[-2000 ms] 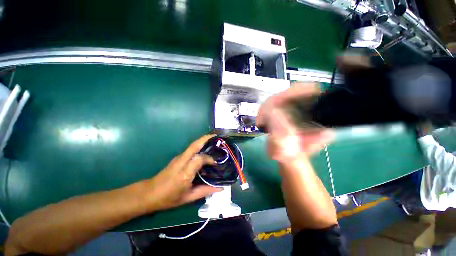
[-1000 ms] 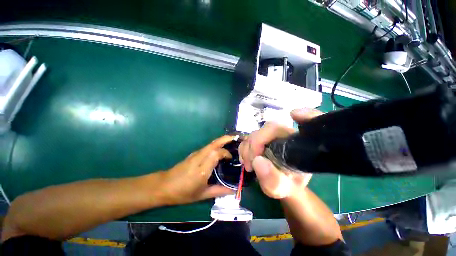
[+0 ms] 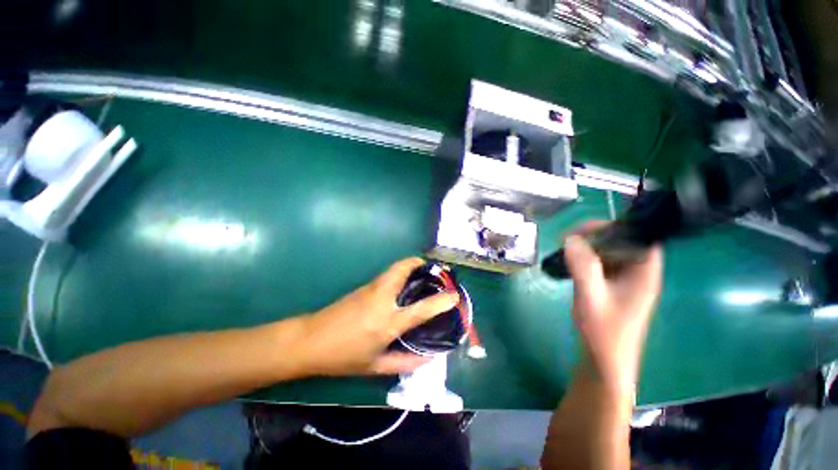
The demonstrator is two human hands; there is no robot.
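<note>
The camera housing [image 3: 424, 381], a white body with a black inside, stands on its white foot at the bench's near edge. My left hand [image 3: 390, 321] grips its round top, fingers over the black opening. Red and white wire leads [image 3: 469, 332] with a small white plug hang over its right side. The white tail cable [image 3: 360, 441] hangs below the edge. My right hand [image 3: 611, 285], blurred, holds the black electric screwdriver [image 3: 643, 225] right of the screw feeder, away from the housing. The white screw feeder [image 3: 519, 187] stands just behind the housing.
Other white camera units [image 3: 64, 147] stand at the far left, with a cable running down. A metal rail [image 3: 239, 106] crosses the green bench [image 3: 276, 266] behind. Another blurred white unit [image 3: 738, 136] and roller conveyors [image 3: 643, 46] are at the upper right.
My right hand and the screwdriver have moved from over the housing to the right, clear of it. My left hand still holds the housing. The view has shifted somewhat.
</note>
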